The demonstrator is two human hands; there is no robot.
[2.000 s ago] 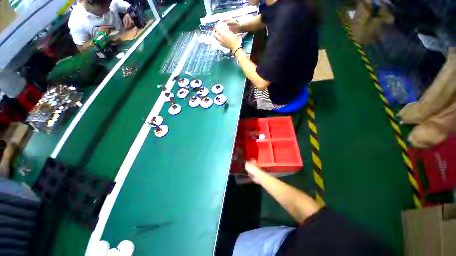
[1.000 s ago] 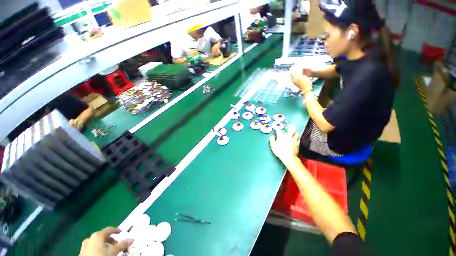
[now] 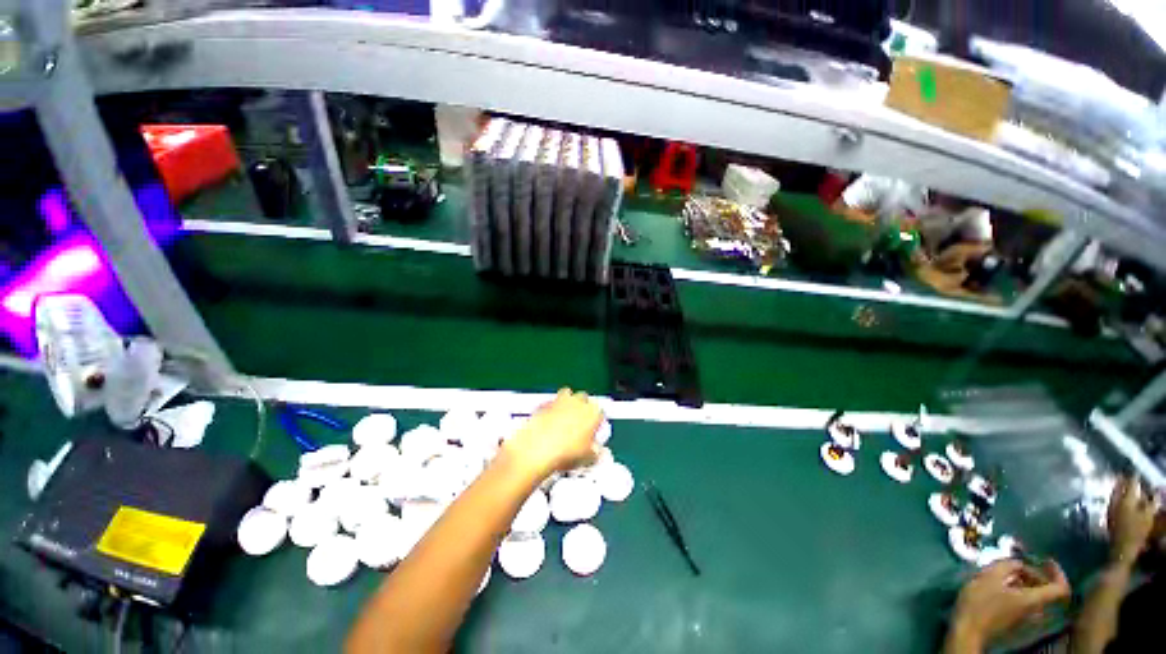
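Note:
Many glossy white round shells (image 3: 335, 558) lie in a loose pile in front of me. My left hand (image 3: 563, 432) is over the pile's far right part, its fingers curled down; whether it grips a shell is hidden. White discs with dark and copper parts on them (image 3: 944, 507) stand spread out at the right. My right hand (image 3: 1010, 598) is low at the right, just in front of these discs, with its fingers bent together; what is between them is too blurred to tell. Dark tweezers (image 3: 671, 526) lie on the green mat right of the pile.
A black box with a yellow label (image 3: 151, 542) and blue-handled tool (image 3: 310, 422) are at left. A black tray (image 3: 652, 335) and stacked grey trays (image 3: 544, 205) stand beyond the white edge. Another person's hand (image 3: 1130, 516) is at far right, near clear plastic trays (image 3: 1023, 428).
The view has swung left from the red bin and the neighbouring person to the pile. My left hand has come in and moved over the pile. My right hand remains near the discs.

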